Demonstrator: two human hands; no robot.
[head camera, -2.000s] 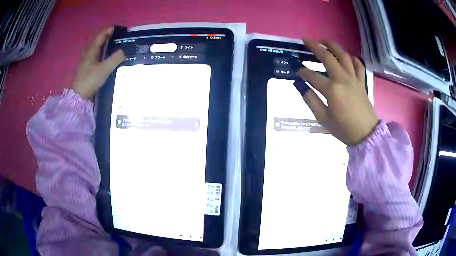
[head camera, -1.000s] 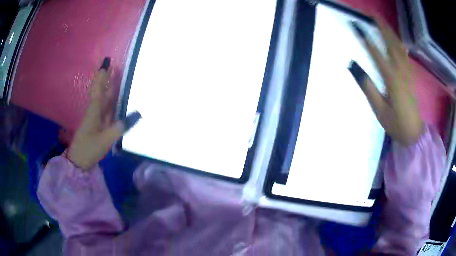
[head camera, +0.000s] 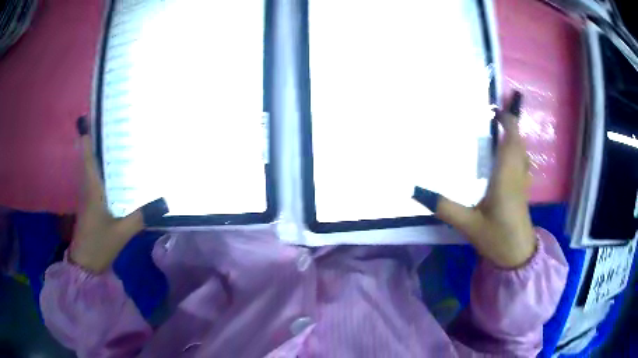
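Two tablets lie side by side with screens lit white and black bezels. The left tablet (head camera: 189, 105) and right tablet (head camera: 399, 105) rest on pale wraps. Both top ends are cut off by the frame. My left hand (head camera: 105, 217) holds the left tablet's lower left corner, its black-capped thumb over the screen and a capped finger along the outer edge. My right hand (head camera: 497, 203) holds the right tablet's lower right corner the same way. The other fingers are hidden. A small label (head camera: 484, 157) shows at the right tablet's edge.
The bench has a shiny pink-red mat (head camera: 42, 126). Stacked tablets (head camera: 615, 161) stand at the right, and another stack's edge (head camera: 14, 24) shows at the upper left. A white marked sign (head camera: 607, 275) is at the lower right. Blue material (head camera: 140, 269) shows below the bench edge.
The view has shifted and straightened. My hands have gone from apart over the mat and the right screen to the tablets' lower outer corners. Grey lines now show on the left screen.
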